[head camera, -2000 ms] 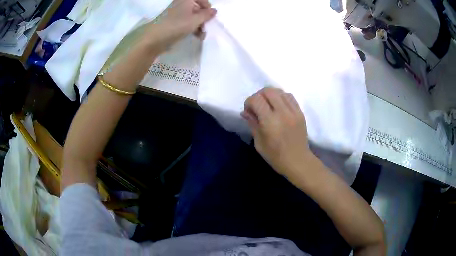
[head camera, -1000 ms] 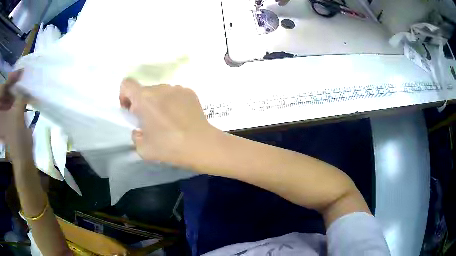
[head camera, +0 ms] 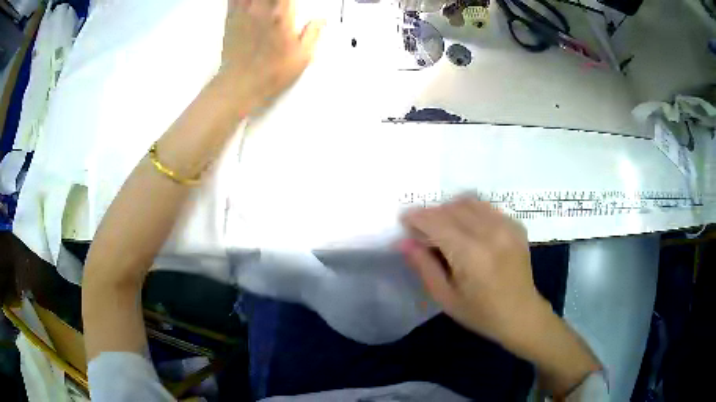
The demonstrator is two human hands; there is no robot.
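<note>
White cloth (head camera: pixel 314 169) covers the left and middle of the machine table and hangs over the front edge; glare washes out much of it. My left hand (head camera: pixel 267 43) lies on the cloth at the top, fingers pointing away and thumb spread. My right hand (head camera: pixel 471 255) is at the front edge, blurred, thumb and fingers curled at the cloth's right side, seemingly pinching it. The round shiny plate (head camera: pixel 424 41) of the sewing machine is uncovered at the top middle. The needle is not clearly visible.
Black-handled scissors (head camera: pixel 538 27) and a pink tool (head camera: pixel 582 51) lie at the upper right. White label loops (head camera: pixel 677 129) lie at the table's right end. A printed ruler (head camera: pixel 581 204) runs along the front edge. A yellow-framed stand (head camera: pixel 47 345) holds cloth at lower left.
The cloth has gone from bunched in both hands at the left to spread across the table. My left hand has moved up and right onto it; my right hand has moved right to the front edge.
</note>
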